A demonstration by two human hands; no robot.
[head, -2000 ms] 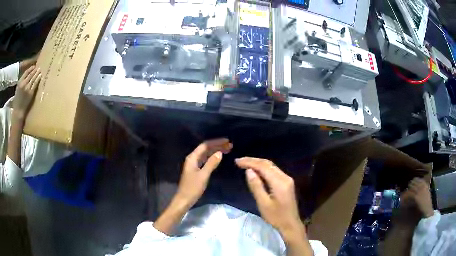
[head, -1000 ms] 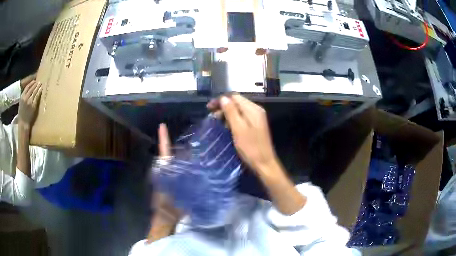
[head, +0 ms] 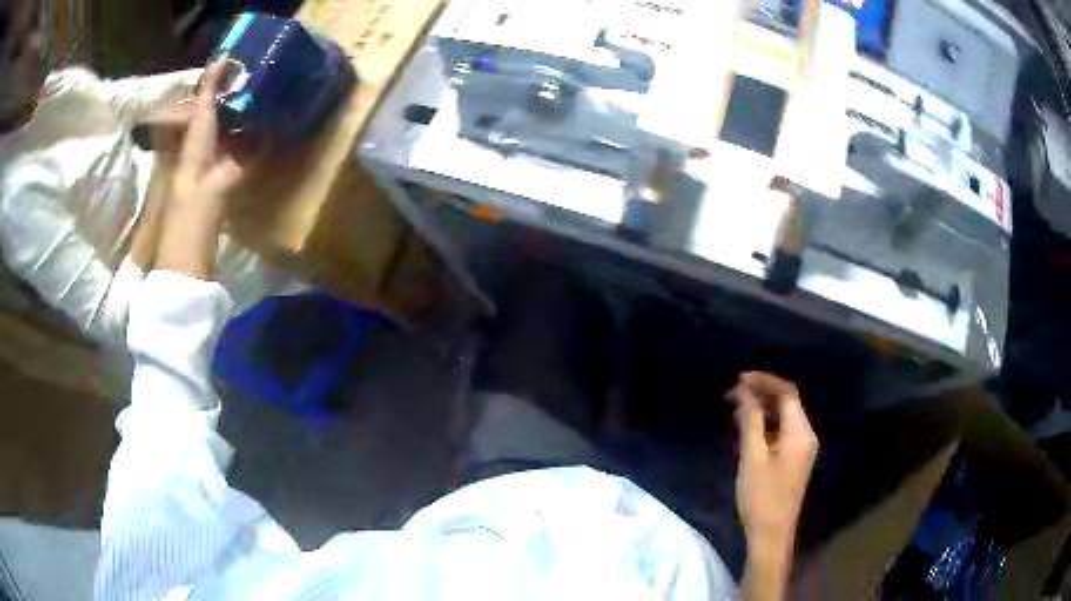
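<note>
A shiny navy film-wrapped retail box [head: 282, 82] is at the upper left, above the tall brown carton. My left hand [head: 202, 147] is stretched out to it with the fingers on its near side, holding it. Another person's hand and sleeve are close beside it, partly hidden. My right hand [head: 775, 440] is in front of the machine deck's edge, fingers loosely curled, with nothing visible in it. The machine's feed channel [head: 722, 217] shows a pale bare surface at its front, with a dark block farther back.
The machine deck [head: 529, 182] spans the upper middle and right, with rods and knobs [head: 910, 282] on top. The brown carton [head: 341, 153] stands at its left. A blue plastic object [head: 288, 352] is below. The supply carton [head: 881, 528] with navy packs is at lower right.
The view has turned left. My left hand has moved from my lap area to the upper left with a navy box. My right hand has come off the film-wrapped item and moved right.
</note>
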